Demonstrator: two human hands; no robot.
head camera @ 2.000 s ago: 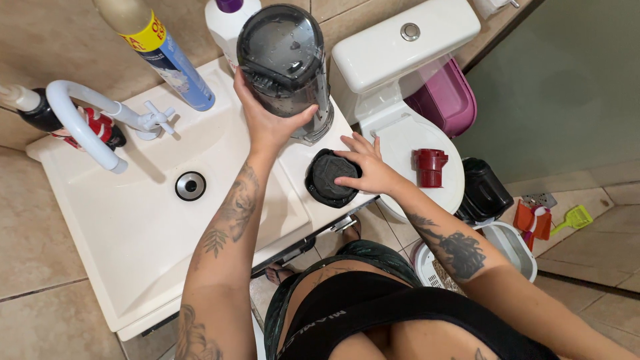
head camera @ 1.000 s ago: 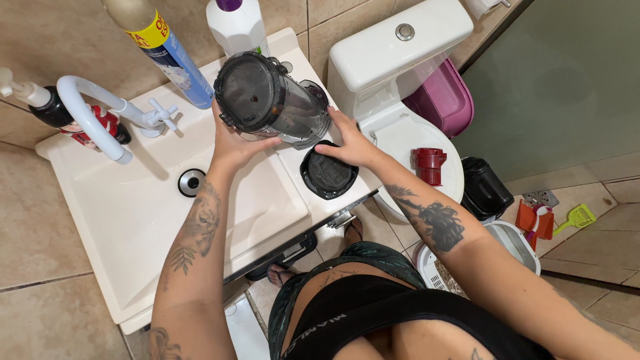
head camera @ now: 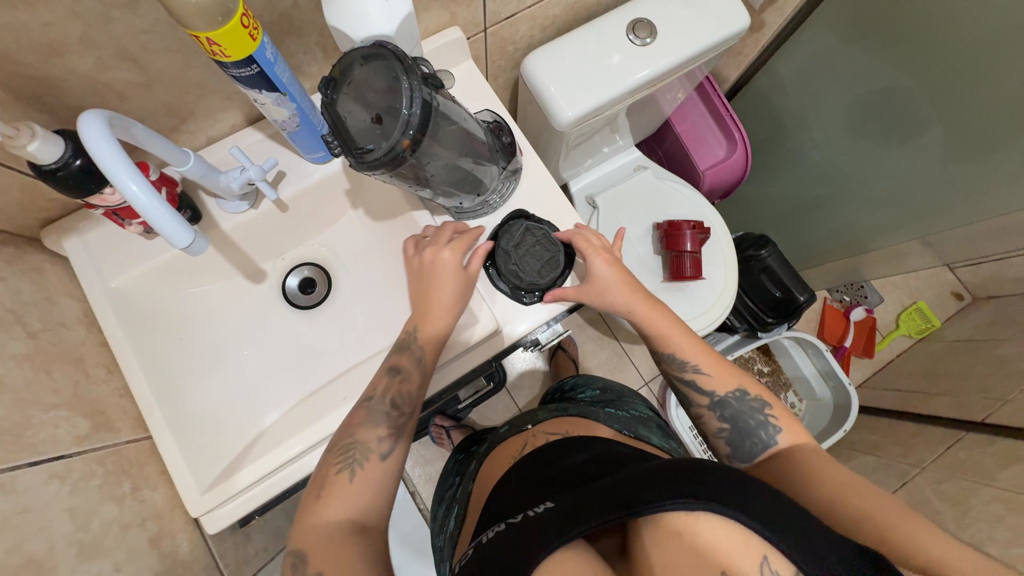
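Note:
A round black filter piece with a dark fabric centre (head camera: 530,256) lies on the right ledge of the white sink. My left hand (head camera: 445,268) is at its left edge, with thumb and fingers apart. On its right rim rest the thumb and fingers of my right hand (head camera: 596,268); whether they grip it is hard to tell. Just behind stands a clear and dark plastic vacuum dust canister (head camera: 436,136), wet with drops, touched by neither hand. A dark red plastic fitting (head camera: 682,250) sits on the closed toilet lid.
The white sink basin (head camera: 232,360) with its faucet (head camera: 144,176) is at left. A soap dispenser (head camera: 120,192), a blue spray can (head camera: 280,88) and a white bottle (head camera: 372,22) stand behind. Right are the toilet tank (head camera: 632,56), pink bin (head camera: 704,140), black container (head camera: 768,280) and litter tray (head camera: 832,384).
Both hands have let go of the canister, which now stands on the ledge behind the filter piece. They have come down to either side of the filter piece.

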